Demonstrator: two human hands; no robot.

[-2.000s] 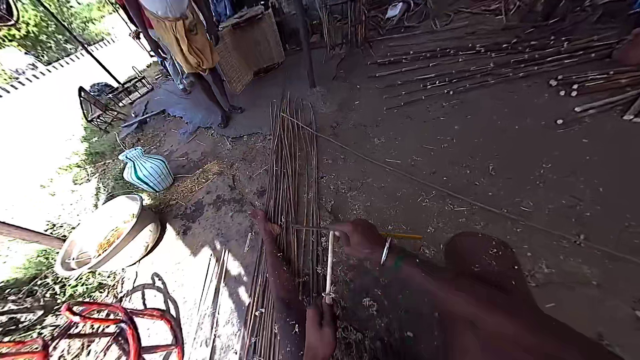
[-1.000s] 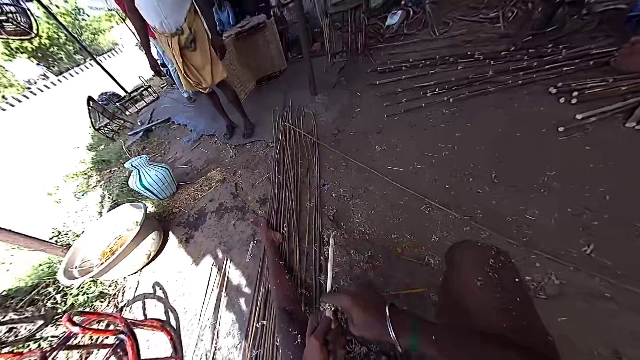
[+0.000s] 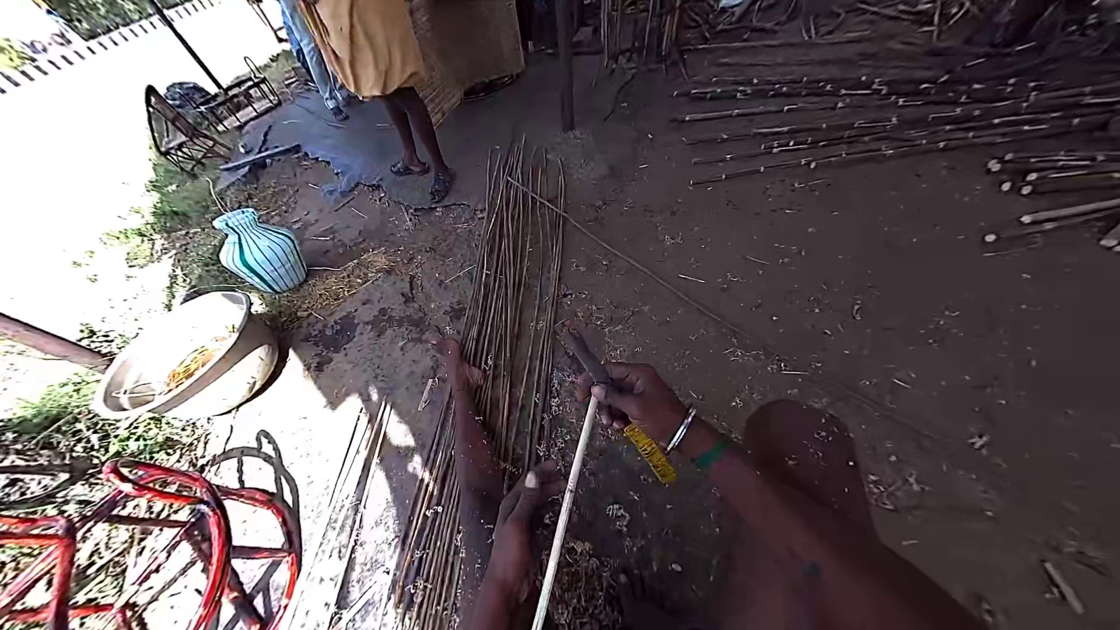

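A knife with a yellow handle point(image 3: 650, 453) and a dark blade is in my right hand point(image 3: 634, 398), whose fingers also close near the upper end of a pale peeled cane stick point(image 3: 567, 516). The blade points up and left past the stick's tip. My left hand point(image 3: 527, 512) lies just left of the stick, thumb up; whether it touches or holds anything cannot be made out. Beneath and beyond my hands a bundle of long thin brown canes point(image 3: 516, 280) lies on the ground, with my bare foot point(image 3: 455, 363) along its left side. Shavings are scattered around.
A person in a yellow cloth point(image 3: 363, 48) stands beyond the bundle, near a post point(image 3: 565, 70). On the left are a striped jug point(image 3: 262, 254), a tilted metal basin point(image 3: 249, 363) and a red cane frame point(image 3: 214, 525). Thicker poles point(image 3: 831, 144) lie at the upper right.
My right hand was low beside my left hand one second ago; it is now farther up at the stick's upper end. The view has shifted somewhat.
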